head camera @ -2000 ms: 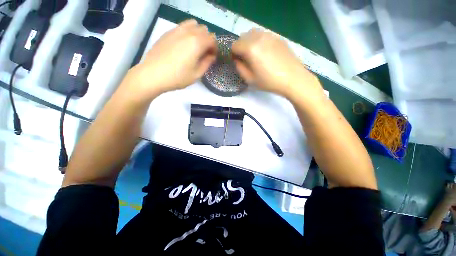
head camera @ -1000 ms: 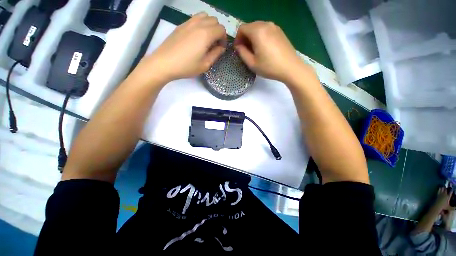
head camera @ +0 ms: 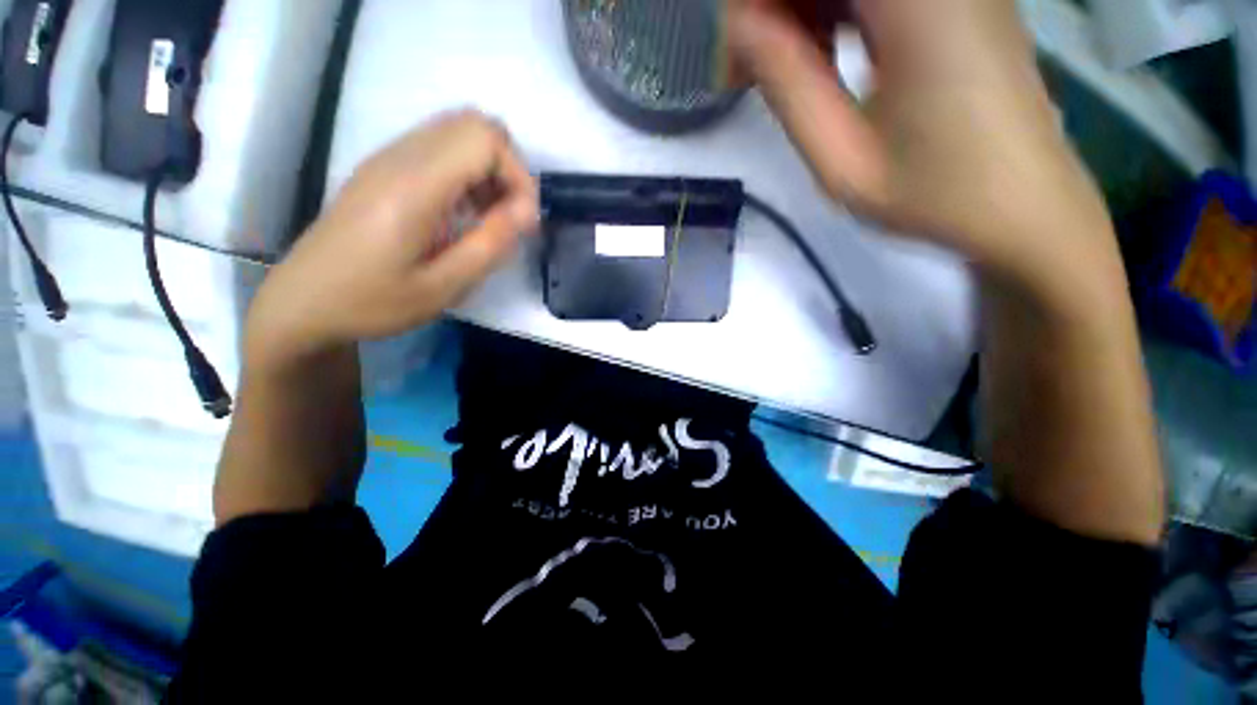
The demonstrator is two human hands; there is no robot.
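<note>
A black housing [head camera: 641, 255] with a white label, a thin yellow band around it and a short cable lies flat on the white sheet [head camera: 855, 255]. My left hand [head camera: 427, 234] is curled, thumb and index close together, beside the housing's upper left corner; whether it pinches something small is hidden. The round grey disc with many holes [head camera: 648, 55] is partly cut off by the top edge. My right hand [head camera: 896, 103] is blurred and cut off at the top, right of the disc; I cannot tell if it holds anything.
At the left, a white foam tray [head camera: 255, 97] holds black units [head camera: 155, 90] whose cables hang over its edge. A blue basket of orange bands [head camera: 1220, 269] stands at the far right. A black cord [head camera: 896, 466] runs along the front edge. A green bench surface shows at right.
My hands have parted from over the disc: the left came down beside the housing, the right moved to the right. The view has shifted, so disc and housing sit higher in the picture.
</note>
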